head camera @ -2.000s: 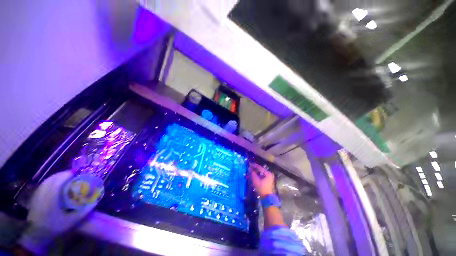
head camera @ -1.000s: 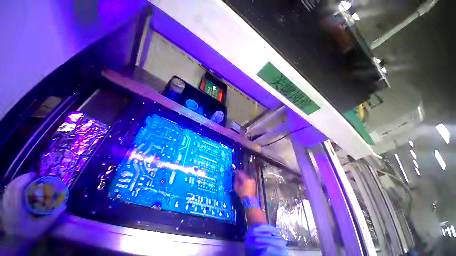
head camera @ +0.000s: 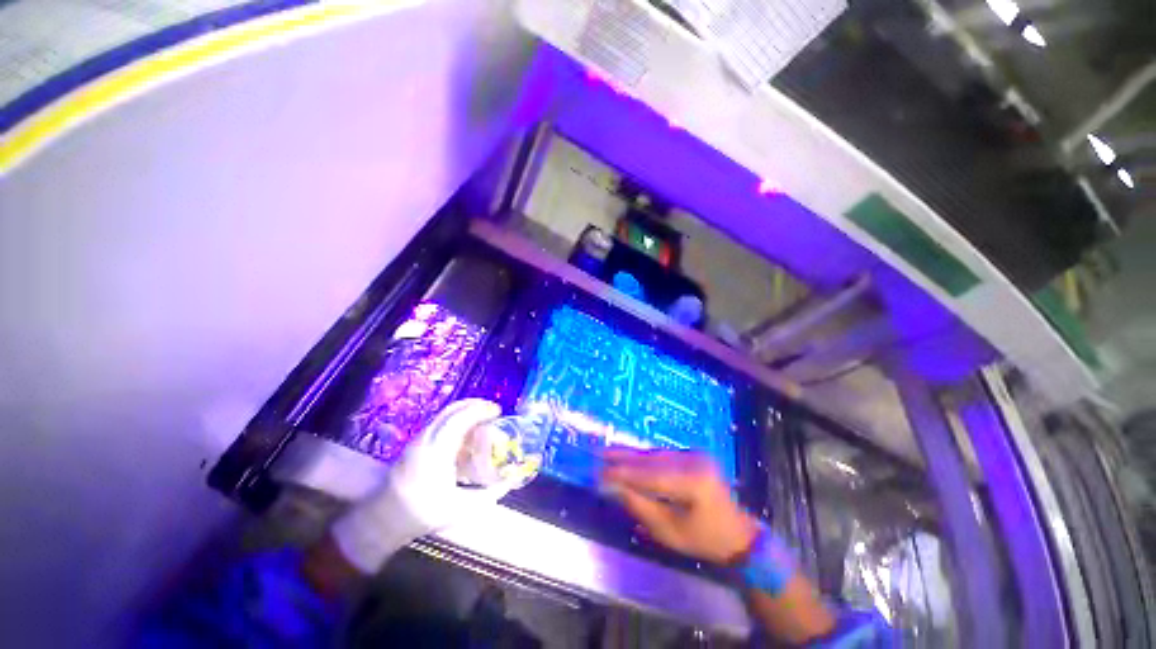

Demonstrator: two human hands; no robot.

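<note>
The printed circuit board [head camera: 634, 380] looks bright blue under violet light and lies in a black carrier [head camera: 513, 323]. My left hand [head camera: 425, 488], in a white glove, holds a small clear cup [head camera: 505, 453] with yellowish contents over the carrier's front left corner. My right hand [head camera: 678, 497] is bare with a blue wristband [head camera: 768, 560] and is above the board's front edge, right of the cup. Its fingers are close together and blurred; whether they pinch something small cannot be told.
A crinkled foil-covered surface [head camera: 418, 368] lies left of the board, and another shiny sheet [head camera: 875, 507] lies right. A silver rail [head camera: 571, 558] runs along the front. Behind are a small display [head camera: 649, 244] and round blue knobs [head camera: 686, 309]. A white housing [head camera: 761, 165] hangs above.
My right hand has moved from the board's right edge leftward to its front, near the cup. My left hand has brought the cup rightward to the board's front left corner. The camera view has shifted.
</note>
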